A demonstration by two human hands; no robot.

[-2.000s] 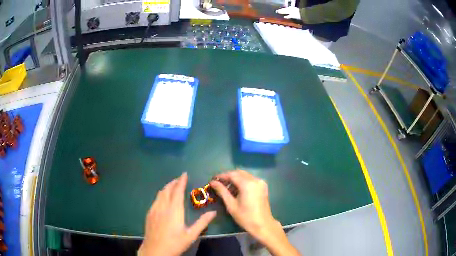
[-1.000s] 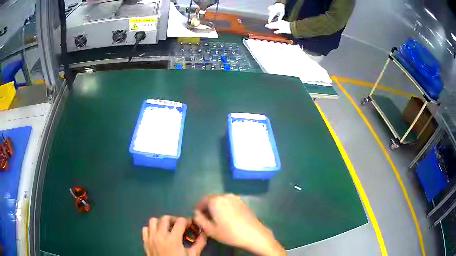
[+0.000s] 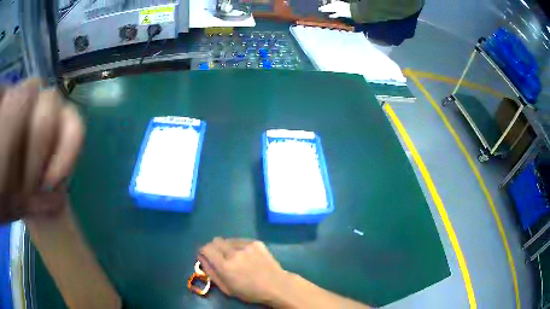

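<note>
An orange-brown wound coil [image 3: 199,284] with a pale ring on it is near the bench's front edge. My right hand [image 3: 244,270] is beside it, with curled fingertips closed on its upper right side. My left hand [image 3: 36,145] is raised at the far left, large and blurred. Its fingers look curled, and I cannot tell whether it holds anything. The left forearm crosses the bench's left side. No second coil shows there.
Two blue bins with bright white contents stand on the green bench, one at left [image 3: 139,199] and one at right [image 3: 295,217]. A tiny white piece [image 3: 358,232] lies right of them. A gloved person [image 3: 386,18] is beyond the bench. A cart [image 3: 491,102] stands at right.
My left hand has left the coil and moved up and far left. My right hand stays at the coil near the front edge. The coil seen earlier at left no longer shows.
</note>
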